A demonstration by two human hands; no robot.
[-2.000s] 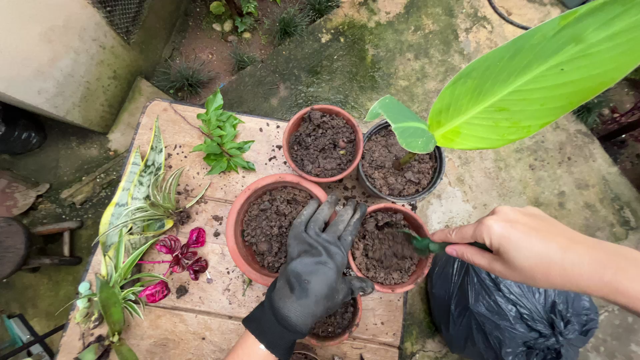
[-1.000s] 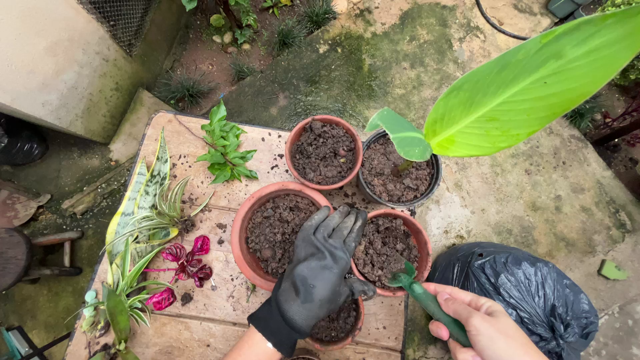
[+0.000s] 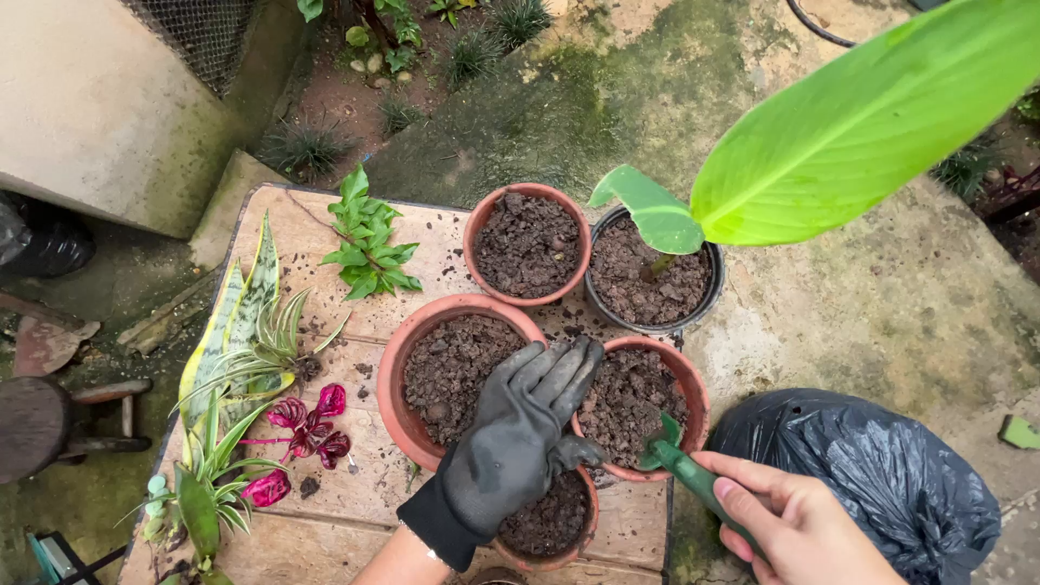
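My left hand (image 3: 520,435), in a black glove, rests with its fingertips against the left rim of a terracotta-coloured pot of soil (image 3: 635,402). Bare, my right hand (image 3: 780,516) grips the handle of a green garden hand tool (image 3: 691,471), whose head touches the soil at that pot's lower right. A larger pot of soil (image 3: 455,374) lies left of the glove, and a smaller soil-filled pot (image 3: 548,520) is partly hidden below it. Farther back are another terracotta-coloured pot (image 3: 526,244) and a black pot (image 3: 654,276) holding a large-leaved plant (image 3: 845,138).
On the wooden table (image 3: 341,487) lie a leafy green cutting (image 3: 370,244), variegated snake plant leaves (image 3: 244,317), spider plants (image 3: 215,463) and a magenta-leaved cutting (image 3: 309,431). A full black plastic bag (image 3: 861,479) stands right of the table; a wooden stool (image 3: 36,426) is at the left.
My right hand has moved down from beside the right pot's upper rim, and the tool's handle now slants toward the lower right. The gloved hand stays by the same pot.
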